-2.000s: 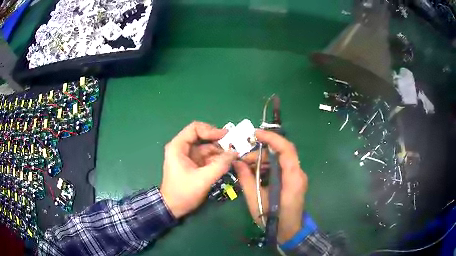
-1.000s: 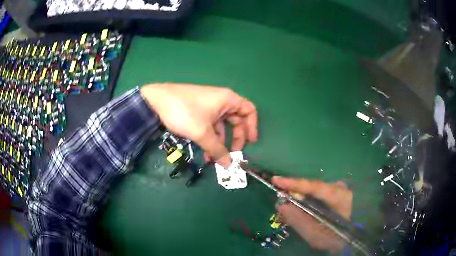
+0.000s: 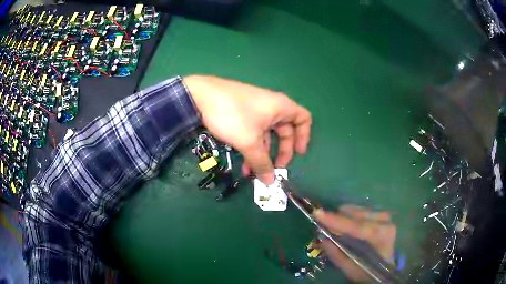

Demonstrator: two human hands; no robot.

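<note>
A white plastic housing (image 3: 271,197) lies on the green mat. My left hand (image 3: 255,125) reaches over it, thumb and fingertips pressed on its upper edge. My right hand (image 3: 358,236), blurred, holds the soldering iron (image 3: 317,223) like a pen; its tip touches the upper right part of the housing. A circuit board with a yellow transformer (image 3: 208,164) lies left of the housing, partly under my left wrist. Another board with a yellow block (image 3: 314,250) lies below, beside my right hand, partly hidden.
A black mat (image 3: 105,94) with rows of circuit boards (image 3: 69,55) is at the upper left. A dark tray edge (image 3: 222,12) shows at the top. Scrap leads (image 3: 441,208) lie at the right, below a grey-brown cone (image 3: 463,83).
The housing was held up between both hands two seconds ago; now it is down on the mat with the iron on it. The view has shifted, and the tray of white pieces is almost out of view.
</note>
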